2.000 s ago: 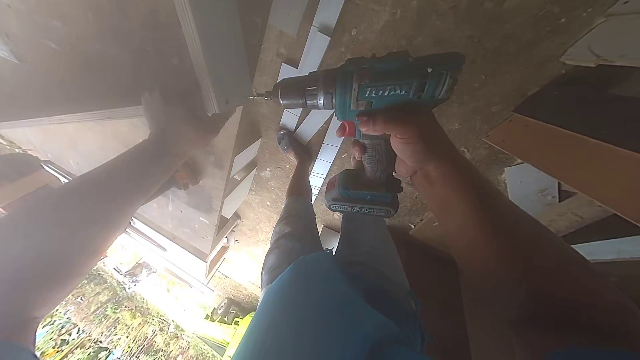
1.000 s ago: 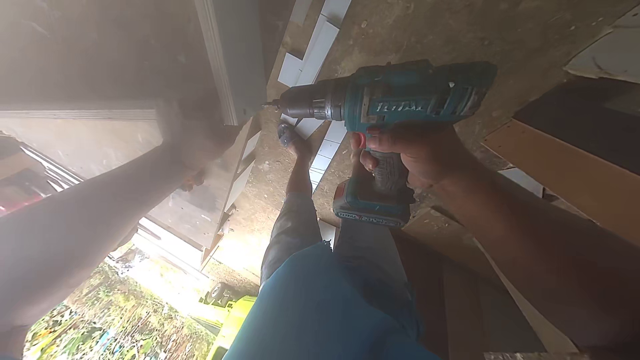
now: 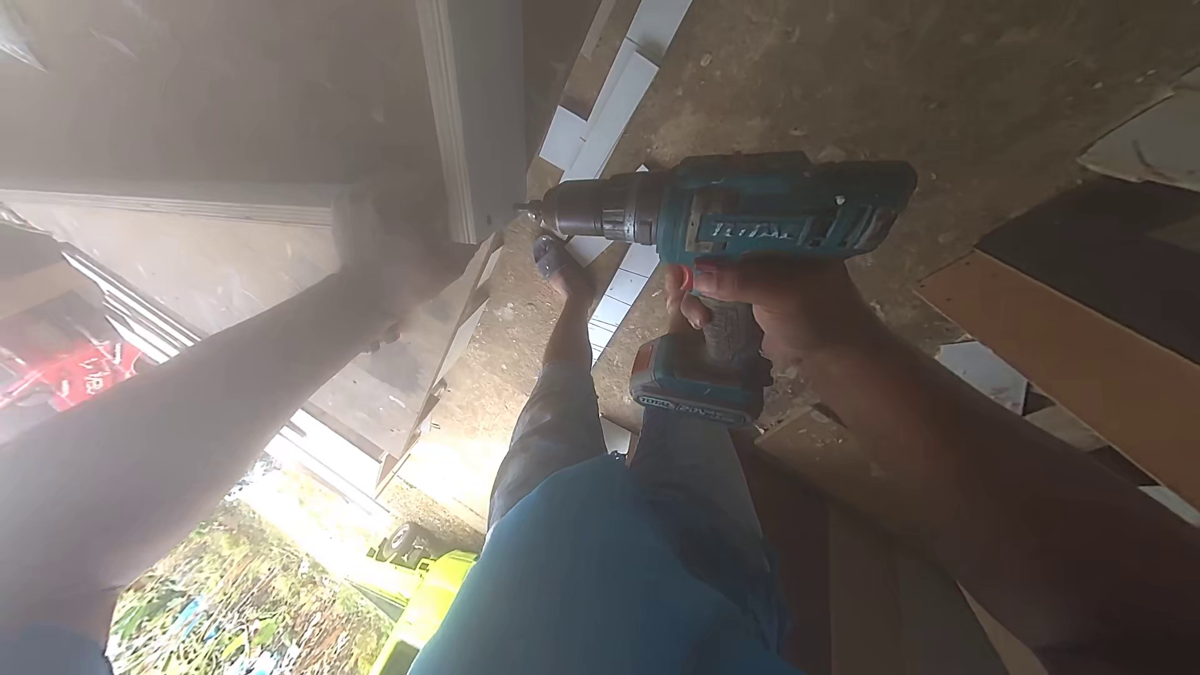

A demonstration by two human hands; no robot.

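My right hand (image 3: 778, 305) grips the handle of a teal Total cordless drill (image 3: 750, 211), with a finger at its red trigger. The drill lies level, its chuck and short bit pointing left; the bit's tip is close to the edge of a grey panel with a ridged edge (image 3: 483, 122). Whether the tip touches the panel cannot be told. My left hand (image 3: 403, 244) is hazy and blurred, at the corner where that panel meets a pale board (image 3: 216, 206). It seems to rest against the corner, but its fingers are mostly hidden.
White marked strips (image 3: 609, 112) lie on the dusty floor beyond the drill. Brown and dark boards (image 3: 1059, 328) are at the right. A yellow-green object with a wheel (image 3: 436, 591) stands near my legs, and a red item (image 3: 84, 370) is at the left. Grass shows at the lower left.
The drill has shifted right in view along with the grey panel's edge, its bit staying near that edge. My right hand has kept its hold on the drill. The view has moved somewhat.
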